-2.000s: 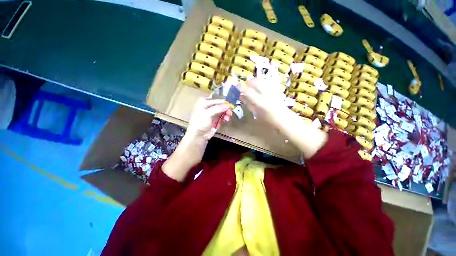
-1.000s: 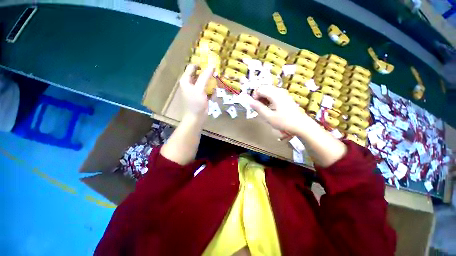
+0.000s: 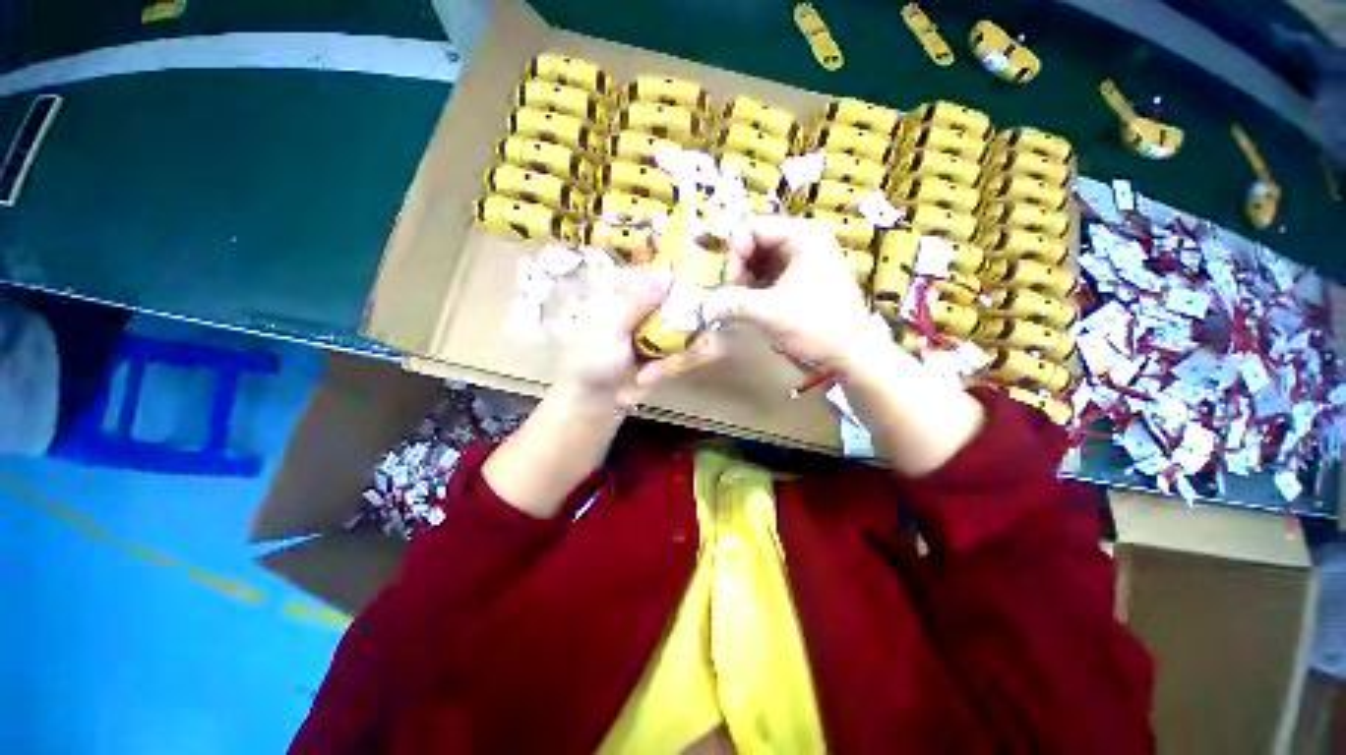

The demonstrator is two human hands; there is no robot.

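My left hand (image 3: 594, 336) holds a glossy yellow car body (image 3: 667, 331) over the front of the cardboard tray (image 3: 461, 300). My right hand (image 3: 805, 295) meets it from the right, its fingertips at a small white piece (image 3: 684, 307) against the car. Thin red lead wires (image 3: 812, 384) hang below my right hand; which part they belong to is unclear. Rows of yellow cars (image 3: 540, 154) fill the back and right of the tray. Loose white pieces (image 3: 564, 276) lie among and before them.
A heap of white components with red wires (image 3: 1181, 347) lies at the right. Narrow yellow parts (image 3: 818, 37) and part-assembled cars (image 3: 1004, 52) lie on the green surface beyond the tray. A carton (image 3: 318, 469) with more components stands below left, near a blue stool (image 3: 170, 406).
My left hand has come back from the car rows with a yellow car body. My right hand has closed in on it. The dark square seen earliest no longer shows. The view has shifted slightly.
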